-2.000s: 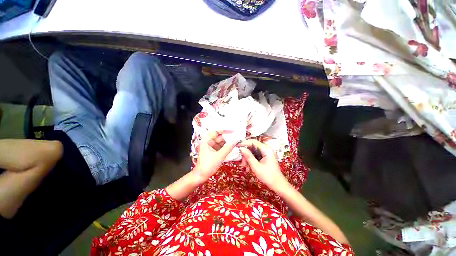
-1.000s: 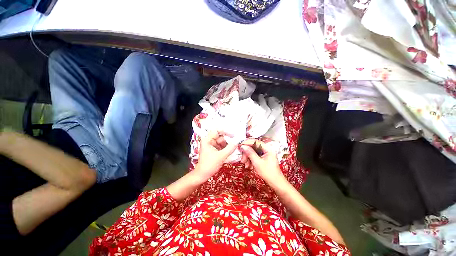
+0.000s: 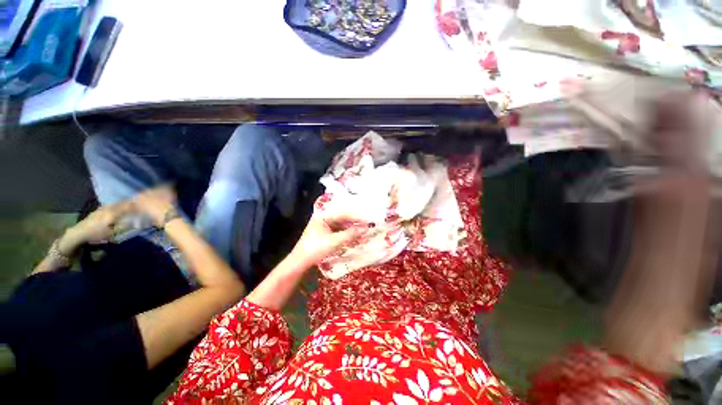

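A white garment piece with red-pink flowers (image 3: 380, 194) lies bunched in my lap over the red leaf-print dress. My left hand (image 3: 334, 233) grips its near left part between thumb and fingers. A tiny dark dot shows at the left fingertips; I cannot tell what it is. My right hand (image 3: 673, 138) is raised far to the right, strongly blurred, in front of the garment pile. Whether it holds a needle cannot be seen. No thread can be made out.
A dark blue dish of small mixed pieces (image 3: 348, 39) stands on the white table (image 3: 214, 63). A floral garment pile (image 3: 546, 59) hangs over the table's edge at right. A phone (image 3: 100, 51) and blue box (image 3: 51, 39) are at left. A seated person in jeans (image 3: 237, 170) is at left.
My right hand has left the cloth and swung far to the right. My left hand stays on the cloth. The view has shifted, showing more of the dish. The seated person's hands have come into view.
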